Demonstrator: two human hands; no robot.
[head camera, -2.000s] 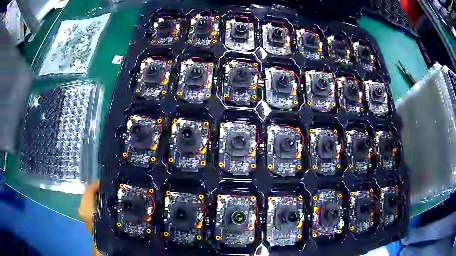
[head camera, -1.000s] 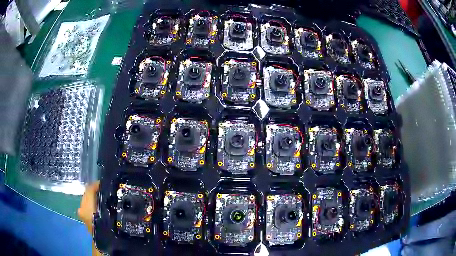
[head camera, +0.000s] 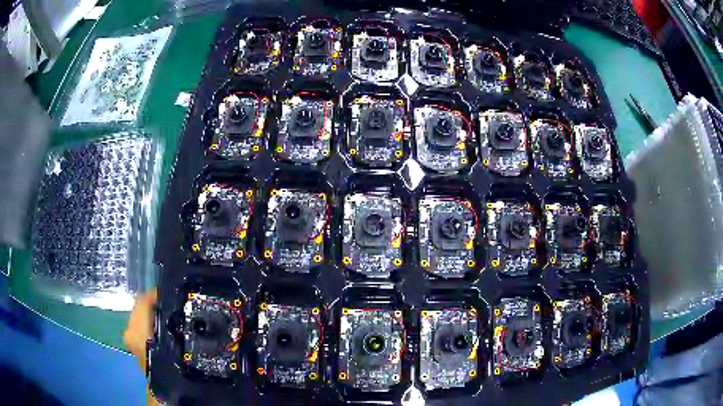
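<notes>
A large glossy black blister tray (head camera: 333, 170) fills the middle of the view, with a camera module (head camera: 375, 230) in each pocket, in four rows. Each module has a dark lens in the middle of its board. One lens (head camera: 373, 343) in the nearest row shows a greenish centre. My left hand (head camera: 140, 329) is at the tray's lower left edge; only a part shows and its fingers are mostly hidden behind the tray. My right hand is not in view.
A small-parts tray (head camera: 91, 218) and a pale flat pack (head camera: 117, 75) lie on the green mat (head camera: 170, 59) at left. Whitish translucent stacked trays (head camera: 683, 214) stand at right, with a thin dark tool (head camera: 640, 112) beyond. Grey sleeves show at both sides.
The black tray and its modules appear shifted very slightly to the left. My left hand stays at the tray's edge.
</notes>
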